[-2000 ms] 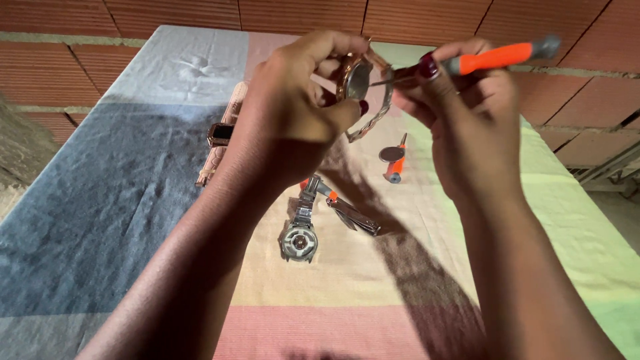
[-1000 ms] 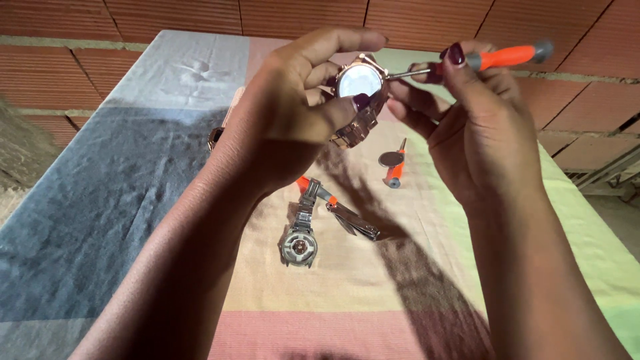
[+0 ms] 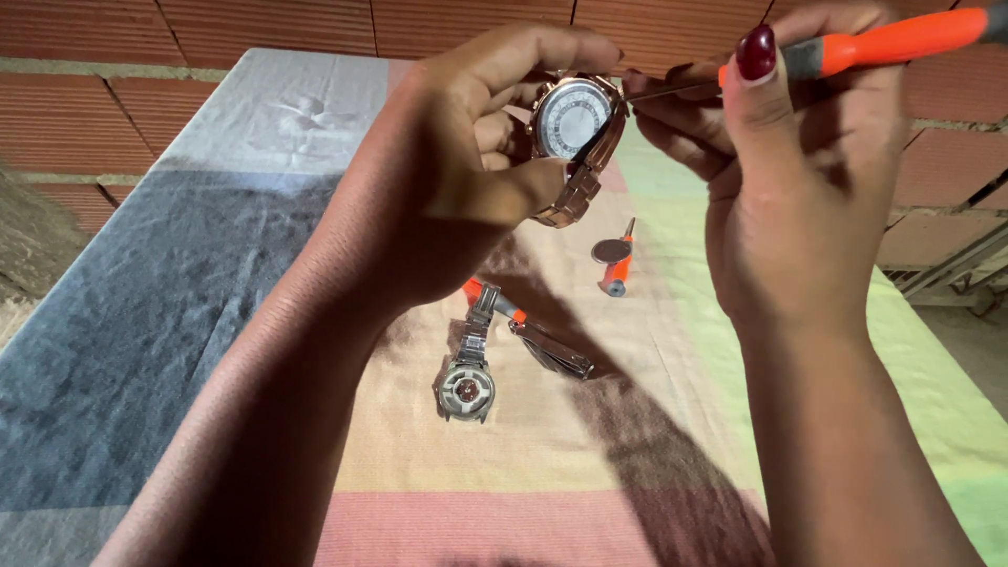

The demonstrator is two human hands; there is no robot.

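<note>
My left hand (image 3: 465, 150) grips a rose-gold wristwatch (image 3: 573, 120) above the table, its metal back turned to me and its link bracelet hanging below. In my right hand (image 3: 795, 150) is a screwdriver with an orange and grey handle (image 3: 906, 39). The driver's thin shaft points left, its tip at the edge of the watch case by the bracelet; whether it touches there I cannot tell. Lower down, a silver-toned wristwatch (image 3: 468, 390) lies face up on the cloth, its bracelet stretched away from me.
Beside the silver watch lie an orange and grey tool (image 3: 508, 305) and a folded metal tool (image 3: 551, 350). Farther right, a small round disc (image 3: 612, 251) rests on another orange-handled tool (image 3: 618, 276). A striped tablecloth (image 3: 409, 520) covers the table; a brick wall (image 3: 472, 27) stands behind.
The rose-gold watch has turned in my left hand, and glare on its back has faded since a second ago. The screwdriver's tip has stayed near the case edge.
</note>
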